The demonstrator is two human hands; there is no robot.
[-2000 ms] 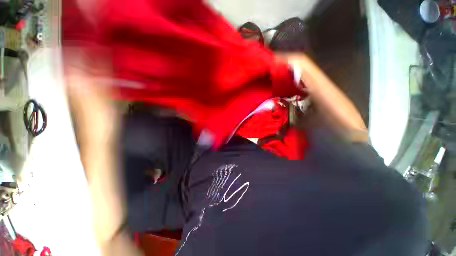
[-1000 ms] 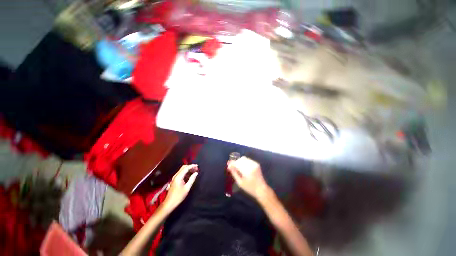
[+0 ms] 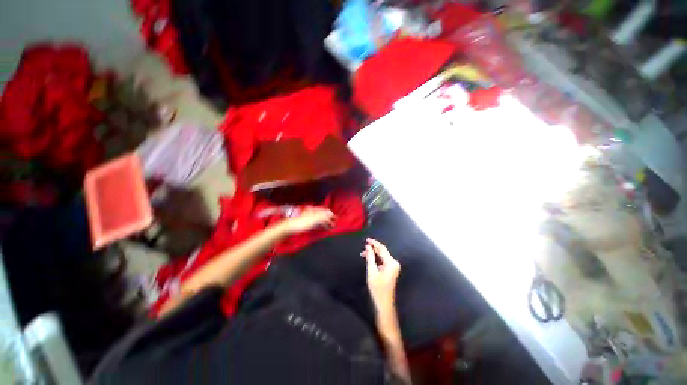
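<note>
Red cloth pieces [image 3: 252, 218] lie bunched at my left side, beside my black-clothed lap. My left hand [image 3: 310, 219] is over this red cloth, blurred, with its fingers partly bent; I cannot tell whether it grips the cloth. My right hand [image 3: 382, 265] is raised over my lap near the table edge, thumb and fingertips close together. Whether anything tiny is between them cannot be seen. More red pieces with small white marks [image 3: 290, 116] lie on a brown stool [image 3: 301, 162].
The white table [image 3: 467, 195] is at right under glare, with black-handled scissors [image 3: 545, 299] on it. Red cloth [image 3: 395, 71] and a blue packet [image 3: 352, 34] are at its far left corner. A pinkish-red crate [image 3: 119, 199] and a red heap [image 3: 49, 105] are at left.
The view has swung left. The large red piece held two seconds ago is out of my hands. My left hand has moved from above my lap to the red cloth; the small object at my right hand no longer shows.
</note>
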